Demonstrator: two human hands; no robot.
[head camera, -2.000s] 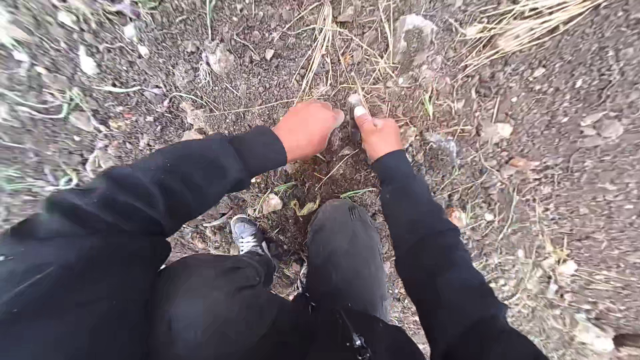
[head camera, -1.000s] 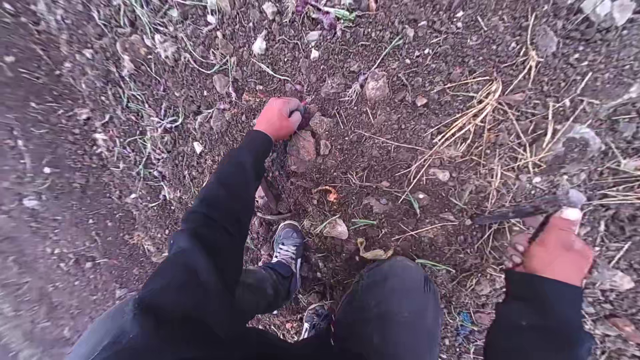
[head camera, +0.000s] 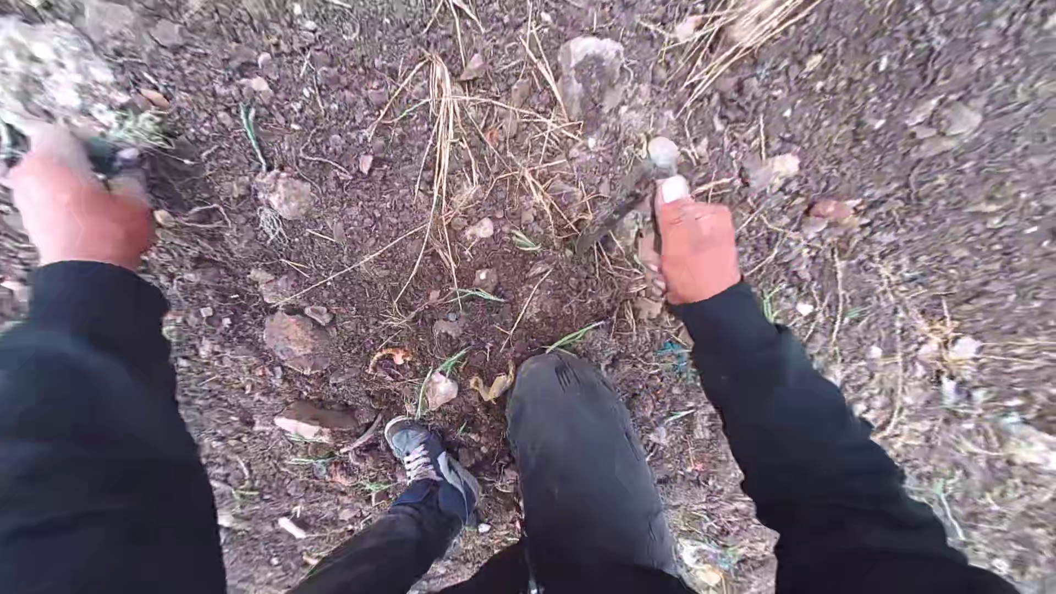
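My right hand (head camera: 697, 243) is closed around a hand tool (head camera: 615, 219) with a dark, narrow blade that points down and left over the soil; a pale rounded end shows above my thumb. What kind of tool it is, I cannot tell. At the far left, my left hand (head camera: 82, 202) is blurred, low over the ground beside a green plant (head camera: 140, 128) and a pale patch. Whether its fingers hold anything cannot be made out. Dry straw stalks (head camera: 443, 124) lie on the soil between my hands.
Stony, dark soil surrounds my knee (head camera: 586, 454) and my grey shoe (head camera: 433, 462). A large stone (head camera: 592, 70) lies beyond the tool and a brown stone (head camera: 297, 340) lies left of centre. More straw (head camera: 747, 37) is at the top, with small green shoots scattered about.
My left hand has moved away from the brown stones it was beside one second ago, out to the far left. The tool remains in my right hand. The view has shifted considerably.
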